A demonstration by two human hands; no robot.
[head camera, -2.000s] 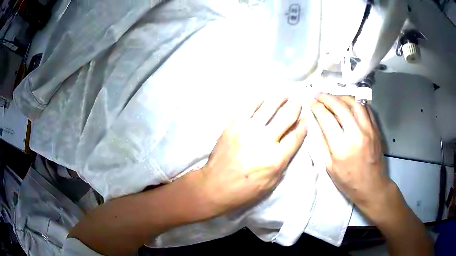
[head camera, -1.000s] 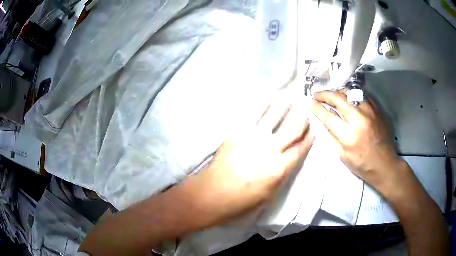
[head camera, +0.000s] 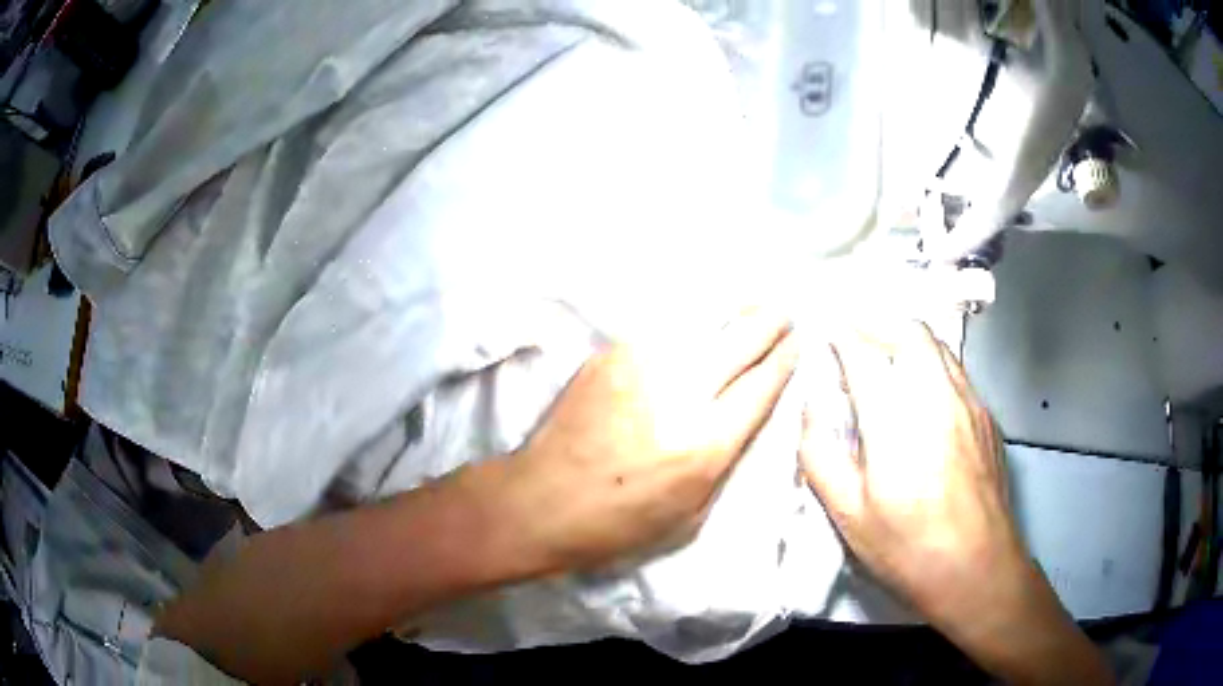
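A large pale grey garment [head camera: 349,255] lies crumpled over the machine table, washed out by glare in the middle. My left hand [head camera: 657,429] lies on the cloth left of the needle area, its fingertips lost in the glare. My right hand [head camera: 912,456] is on the cloth just below the machine head, fingers bent and close to the left fingertips. The glare hides whether either hand pinches the cloth. The white sewing machine head [head camera: 1033,121] stands at the upper right. The needle and presser foot are not clearly visible.
A translucent white cover [head camera: 825,121] hangs left of the needle area. A white knob [head camera: 1096,184] is on the machine's right side. Loose grey cloth [head camera: 107,563] lies at the lower left, below the table. Dark items are at the upper left.
My right hand has moved down and left, away from the machine's small parts. The cloth below and beside my left hand is more bunched. The view has shifted slightly.
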